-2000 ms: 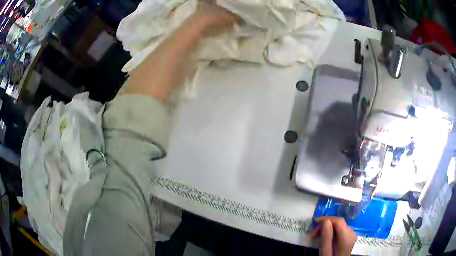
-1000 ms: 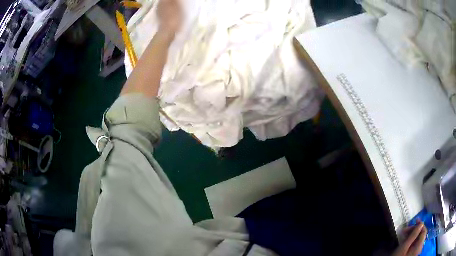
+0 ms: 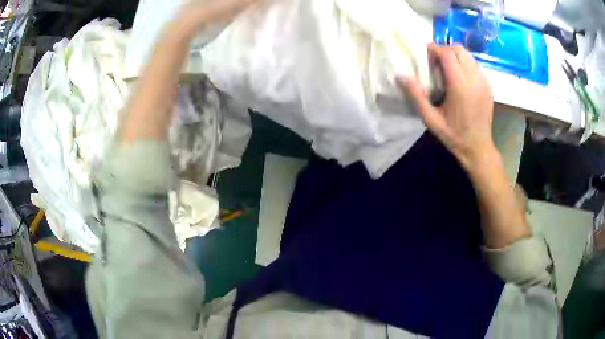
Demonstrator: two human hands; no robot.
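A white-cream garment piece (image 3: 305, 73) lies over the table and hangs down from its front edge toward the navy apron. My left hand (image 3: 215, 9) is at the top edge, blurred and partly cut off, at the cloth's upper left; its grip does not show. My right hand (image 3: 461, 99) is at the cloth's right side, thumb and fingers apart, the thumb tip against the cloth. I see no cloth pinched in it.
A blue tray (image 3: 524, 53) lies on the table right of the cloth. Green-handled thread snips (image 3: 581, 86) lie at the far right. A large heap of white-cream cloth (image 3: 73, 132) stands at left, below the table. The navy apron (image 3: 385, 232) covers the lap.
The view has swung back from the heap at left to the table front. A garment piece now lies before me. My right hand has left the blue tray for the cloth's right side.
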